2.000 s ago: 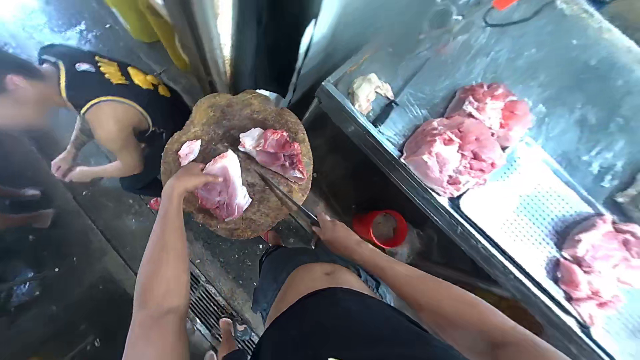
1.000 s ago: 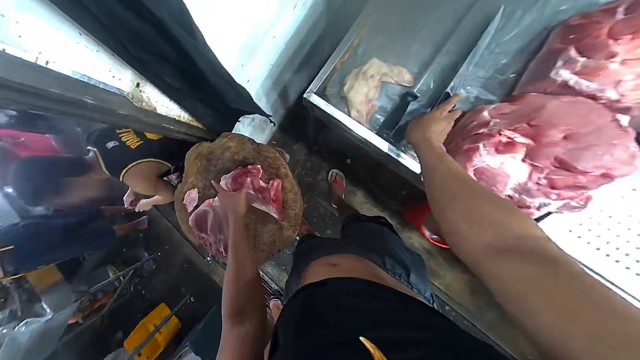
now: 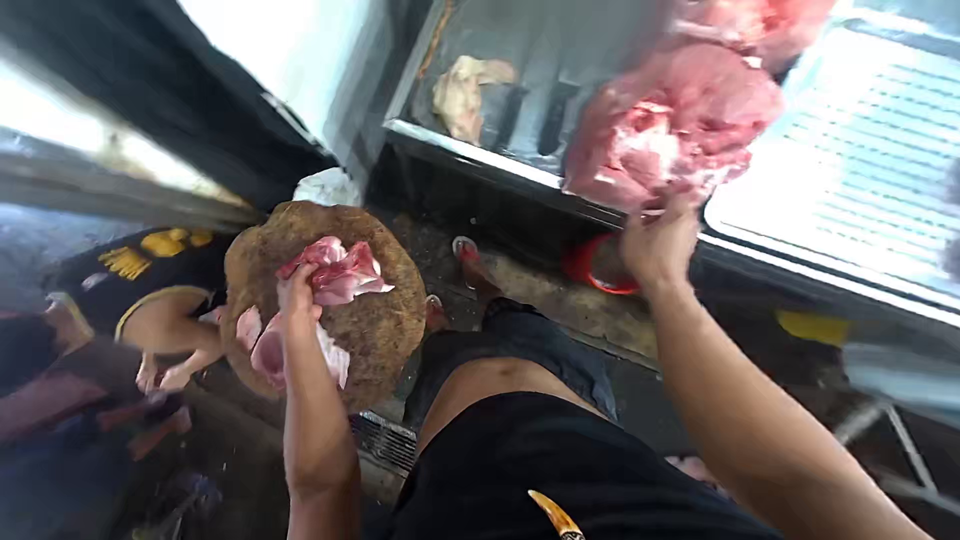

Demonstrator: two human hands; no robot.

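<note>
My left hand [image 3: 301, 289] grips a piece of red raw meat [image 3: 341, 270] on a round wooden chopping block [image 3: 375, 337]. Beneath my left forearm lies a paler cut of meat with skin [image 3: 270, 352], and a small pink scrap [image 3: 248, 328] sits near the block's left edge. My right hand [image 3: 664, 236] holds the lower edge of a large slab of raw meat [image 3: 675, 127] at the rim of the metal counter; its fingers are partly hidden by the meat. On the counter, two dark knife-like shapes [image 3: 555, 116] lie between the slab and a pale piece of skin or fat [image 3: 461, 97].
A perforated white tray [image 3: 870, 142] lies right of the slab, with more meat [image 3: 757, 22] behind. Under the counter edge stands a red bucket [image 3: 592, 262]. A person in a black top [image 3: 142, 277] is close to the block's left side. A floor grate [image 3: 382, 442] lies below the block.
My right hand held a knife at the block two seconds ago, then reached onto the counter; it now holds the large slab without a knife. My left hand has moved from the pale cut to the red piece.
</note>
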